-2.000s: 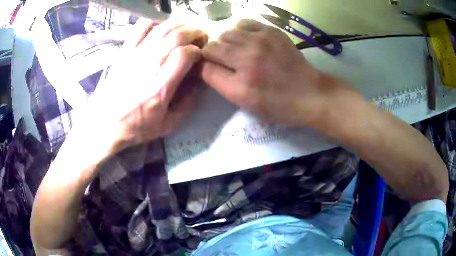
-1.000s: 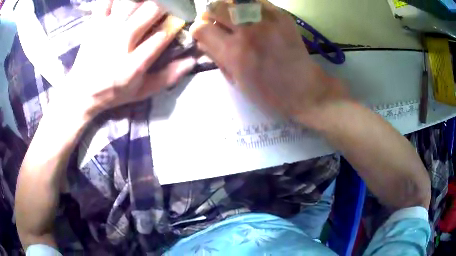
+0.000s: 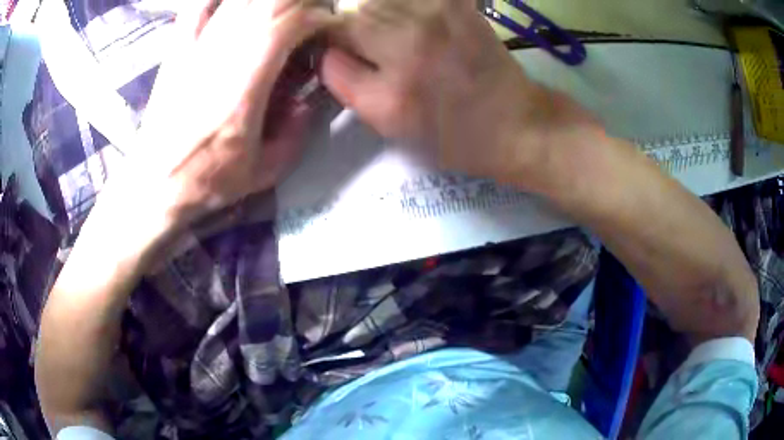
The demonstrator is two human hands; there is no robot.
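Observation:
Plaid fabric (image 3: 258,301) in dark purple-brown and white hangs over the table's front edge and covers the lap. My left hand (image 3: 249,94), washed out by glare, has its thumb and fingers closed on the fabric's edge at the top centre. My right hand (image 3: 421,77) is beside it, fingertips bent and meeting the left ones at the same piece. The fabric between the hands is mostly hidden and blurred. A white strip (image 3: 82,77) runs over the plaid at the left. The needle area is not visible.
Purple-handled snips (image 3: 550,39) lie beyond my right hand. A ruler scale (image 3: 456,194) runs along the white table (image 3: 361,245). A slim dark tool (image 3: 737,129) and a yellow item (image 3: 761,82) lie at the right edge. A blue frame (image 3: 621,344) stands below right.
Since one second ago, my left hand's spread fingers have drawn together and moved right towards my right hand. The white block above my right hand no longer shows. The view has shifted slightly.

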